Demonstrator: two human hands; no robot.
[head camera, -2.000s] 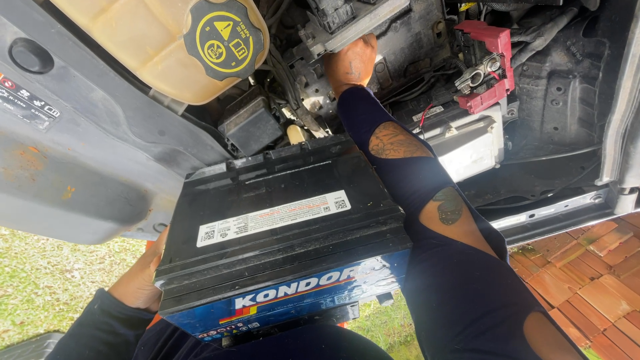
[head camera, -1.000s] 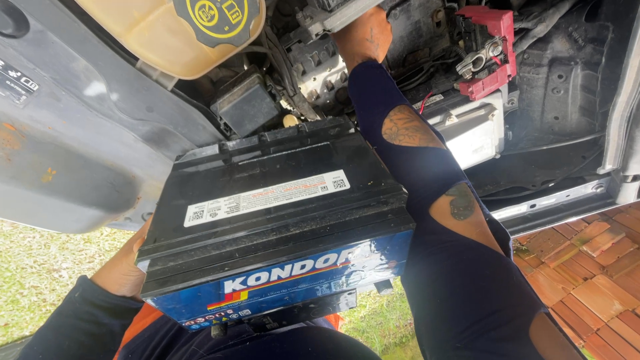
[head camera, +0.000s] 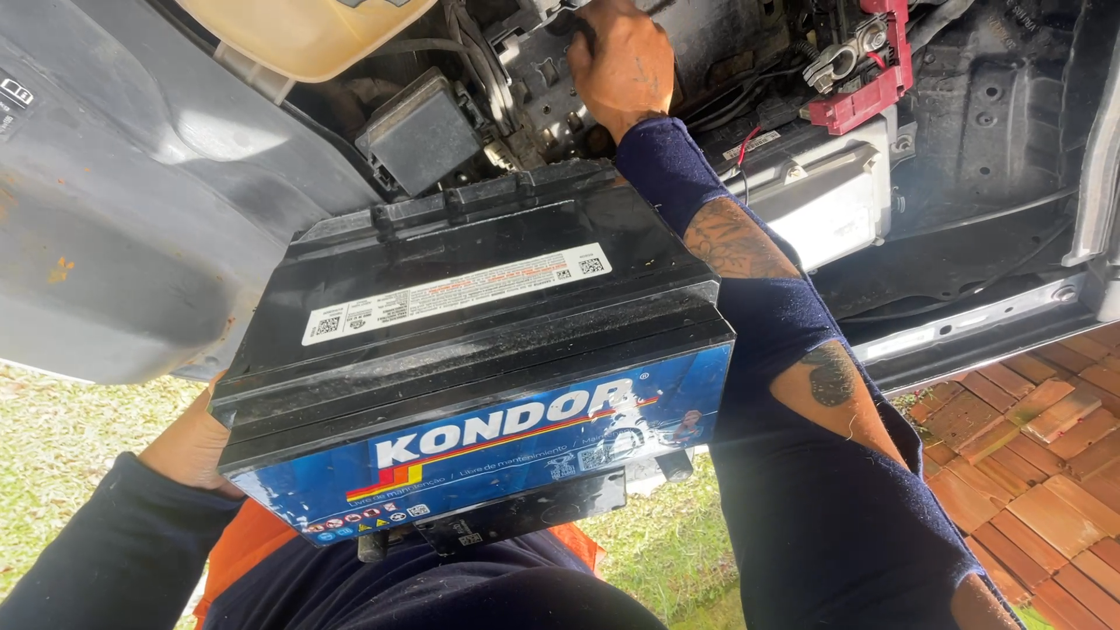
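Observation:
A Kondor car battery (head camera: 472, 350), black on top with a blue front label, is held tilted close against my body, over the car's front edge. My left hand (head camera: 188, 437) grips its left end, with the fingers hidden behind and under the case. Farther off, my right hand (head camera: 626, 61) is closed on a dark part in the engine bay at the top; what that part is, I cannot tell. A red plastic terminal cover (head camera: 862, 96) with a metal battery clamp (head camera: 844, 61) lies to the right of that hand.
A cream coolant reservoir (head camera: 306, 31) stands at the upper left, above a black box (head camera: 420, 131). The grey body panel (head camera: 131, 219) spans the left side. Below the red cover is a silvery housing (head camera: 831, 197). A metal crossmember (head camera: 962, 328) borders the brick paving (head camera: 1041, 472).
The battery has tilted so that more of its blue front shows. My left hand still grips its left end. The view has shifted, with less of the coolant reservoir showing.

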